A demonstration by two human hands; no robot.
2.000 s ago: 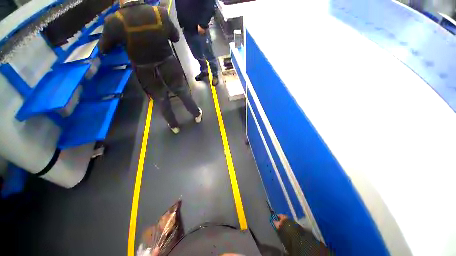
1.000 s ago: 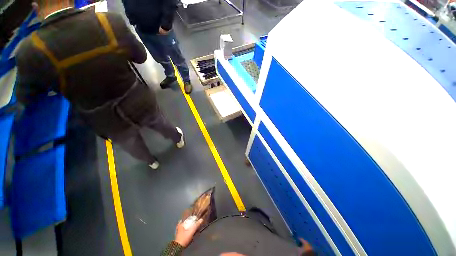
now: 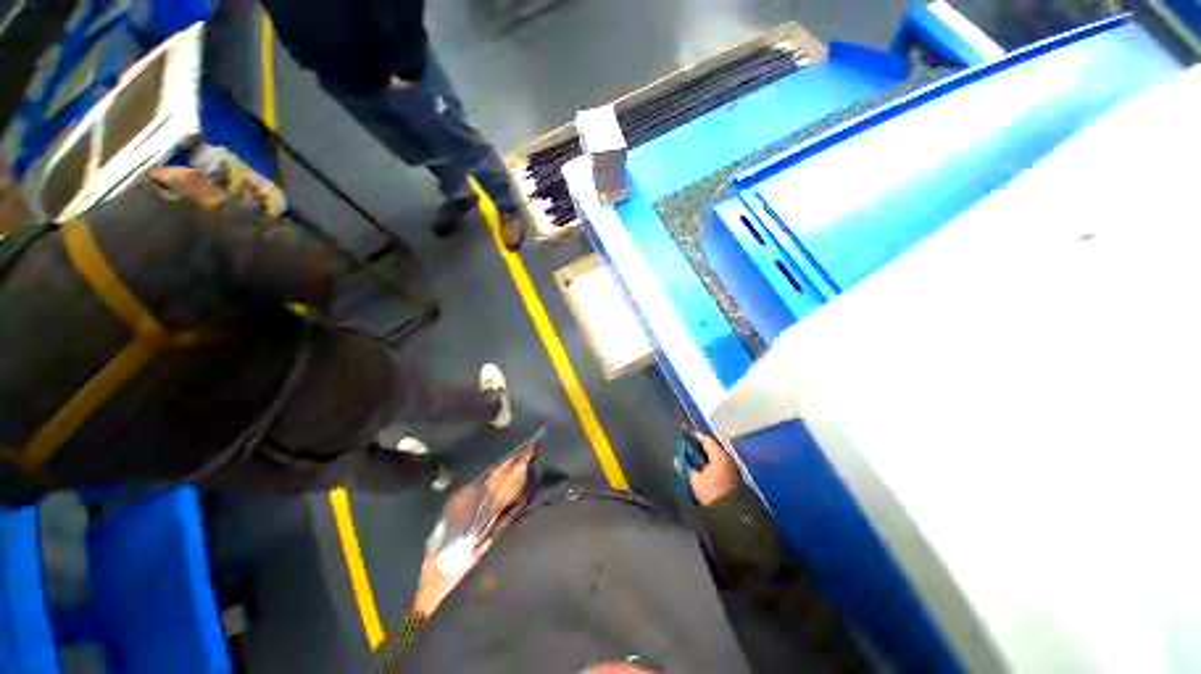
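Observation:
My left hand [image 3: 452,557] is at the bottom, left of my dark apron, and holds a crumpled clear plastic bag [image 3: 503,485] with brownish contents. The bag points up and away from me. My right hand [image 3: 715,471] is right of the apron, beside the blue and white machine's edge. It is closed around the teal handles of the scissors [image 3: 690,452]. The scissors' blades are dark and hard to make out.
A person in dark work clothes [image 3: 198,342] stands close on the left. Another person's jeans [image 3: 415,119] show ahead. A white and blue machine [image 3: 909,435] fills the right. Beyond it lie a tray of long black strips [image 3: 711,99] and a shallow box [image 3: 602,316]. Yellow lines [image 3: 553,345] mark the floor.
The view has moved forward along the machine, and the person on the left is nearer. My right hand with the scissors shows more fully. The bag remains in my left hand.

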